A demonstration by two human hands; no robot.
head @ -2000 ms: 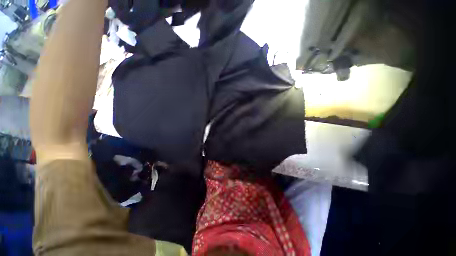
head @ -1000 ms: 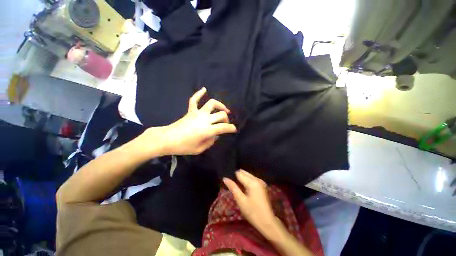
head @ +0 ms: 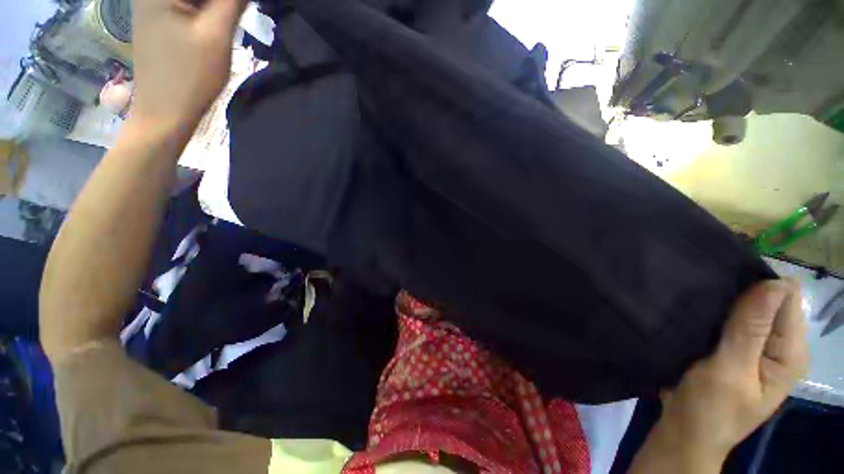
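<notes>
A black garment piece (head: 555,213) is stretched diagonally across the view, from the upper left to the lower right, over the table and the red apron. My right hand (head: 754,347) grips its lower right corner with fingers closed. My left hand (head: 190,37) is raised at the top left and cut off by the frame's top edge; its fingertips are hardly visible, so its hold cannot be told. The sewing machine head (head: 731,56) is at the upper right, with the presser area beside the cloth at a bright spot.
Green thread snips (head: 791,227) lie on the machine bed (head: 768,171), with a metal tool at the right edge. A machine part (head: 69,65) and a pink spool (head: 116,95) are at upper left. More black cloth with white scraps (head: 245,347) hangs at lower left.
My right hand has moved from the lap far right, drawing black cloth across the machine bed's edge. My left hand has moved up and left from the middle of the cloth.
</notes>
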